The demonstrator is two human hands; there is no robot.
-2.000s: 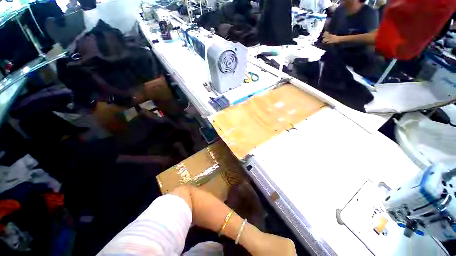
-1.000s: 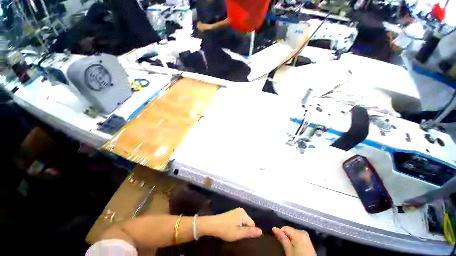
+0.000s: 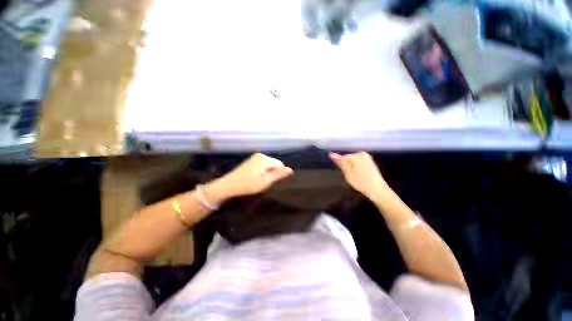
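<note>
A dark garment [image 3: 301, 188], black along its top edge and dark brown below, lies over my lap at the table's front edge. My left hand [image 3: 258, 175] grips its top edge on the left, fingers closed. My right hand [image 3: 357, 170] grips the same edge on the right. The edge spans between both hands, just below the table top. The picture is blurred, so the folds and the fingertips are not sharp.
The white table [image 3: 251, 75] has an edge ruler [image 3: 376, 139] along its front. Brown cardboard [image 3: 94, 81] lies at left, with a cardboard box [image 3: 119, 194] below. A phone [image 3: 434, 68] and yellow-green snips [image 3: 538, 116] are at right. Blurred machine parts [image 3: 331, 19] show at top.
The view has swung right and down onto my lap. Both hands are now apart, with the garment's edge between them; a second ago they were close together at the bottom of the picture.
</note>
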